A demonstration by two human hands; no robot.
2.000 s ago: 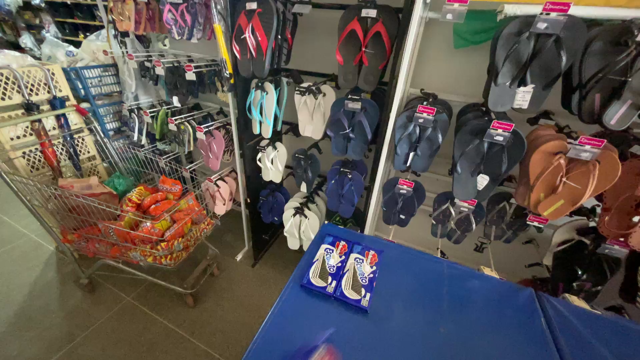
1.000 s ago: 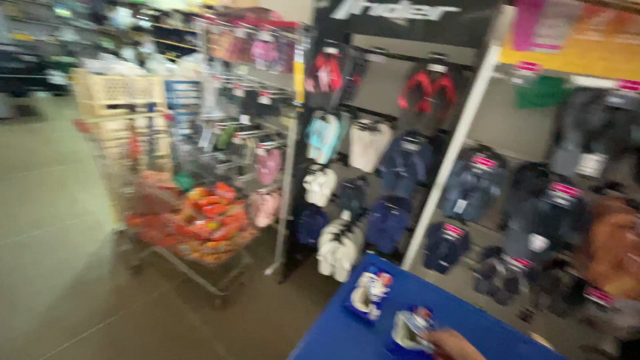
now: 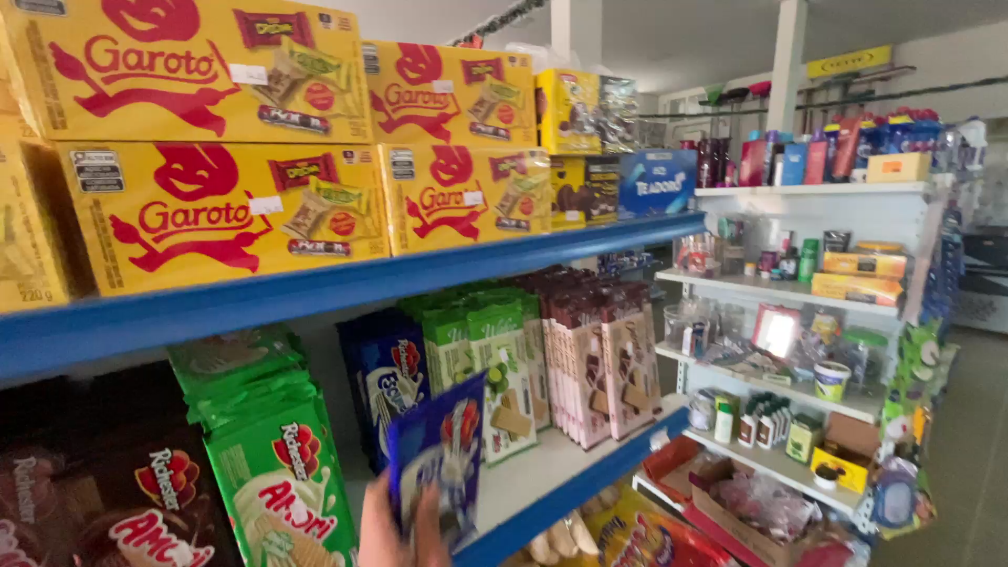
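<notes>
A blue Richester wafer packet (image 3: 437, 465) is in my left hand (image 3: 402, 524), which reaches up from the bottom edge with fingers at the packet's lower left. The packet is upright, slightly tilted and blurred. Just behind it, more blue wafer packets (image 3: 382, 378) stand on the blue-edged shelf, partly hidden by the held one. To their right are green wafer packets (image 3: 500, 378) and brown-and-pink wafer packets (image 3: 626, 362). Green Amori packets (image 3: 279, 488) stand at the left, beside dark brown Amori packets (image 3: 169, 504). My right hand is out of view.
Yellow Garoto chocolate boxes (image 3: 228, 213) are stacked on the upper shelf, whose blue edge (image 3: 354, 272) runs above the wafers. The lower shelf's blue edge (image 3: 583, 484) slants up rightward. White shelving (image 3: 795, 291) with bottles, jars and boxes stands at the right.
The view has turned from the flip-flop racks, shopping cart and blue surface to the snack shelves. One second ago a hand touched one of two blue packets on that surface; now one is held at the shelf.
</notes>
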